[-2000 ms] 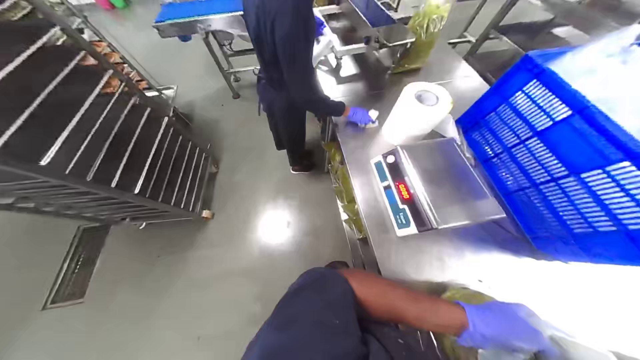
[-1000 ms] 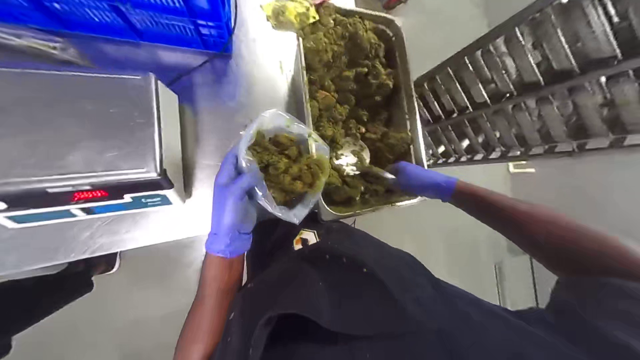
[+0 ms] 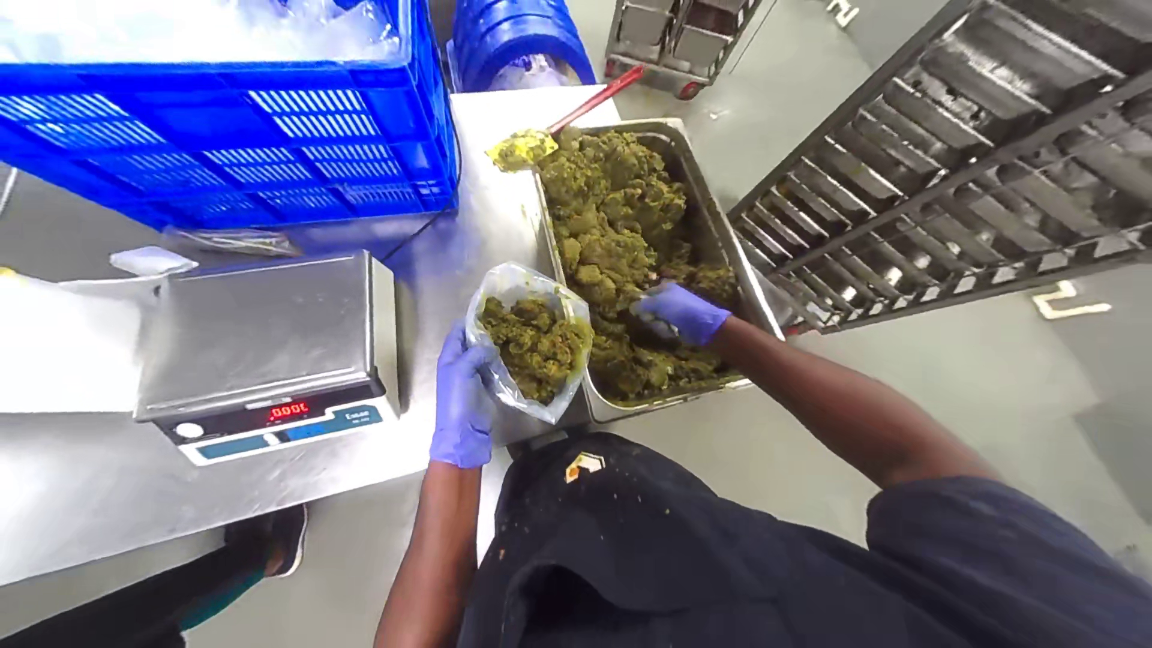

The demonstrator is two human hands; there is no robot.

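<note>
My left hand (image 3: 463, 396), in a purple glove, grips the left side of a clear plastic bag (image 3: 562, 399) whose open mouth shows chunky green-brown food. My right hand (image 3: 681, 312), gloved alike, is down in a deep steel tray (image 3: 765, 310) heaped with the same green food (image 3: 612, 202); its fingers are closed around a spoon handle, and the spoon's bowl is mostly hidden in the food. The bag is beside the tray's left edge. A red-handled utensil (image 3: 598, 97) with a yellow-smeared end lies at the tray's far left corner.
On the steel table (image 3: 297, 481) stands a digital scale (image 3: 261, 337) with a lit red display. Behind it is a blue plastic crate (image 3: 207, 144) of clear bags. Blue round containers (image 3: 517, 36) stand farther back. A metal rack (image 3: 945, 171) is at right; a person's leg (image 3: 207, 571) shows lower left.
My view has swung widely since two seconds ago. Since one second ago, my right hand has moved farther into the tray with the spoon, which showed more clearly then. My left hand still holds the bag.
</note>
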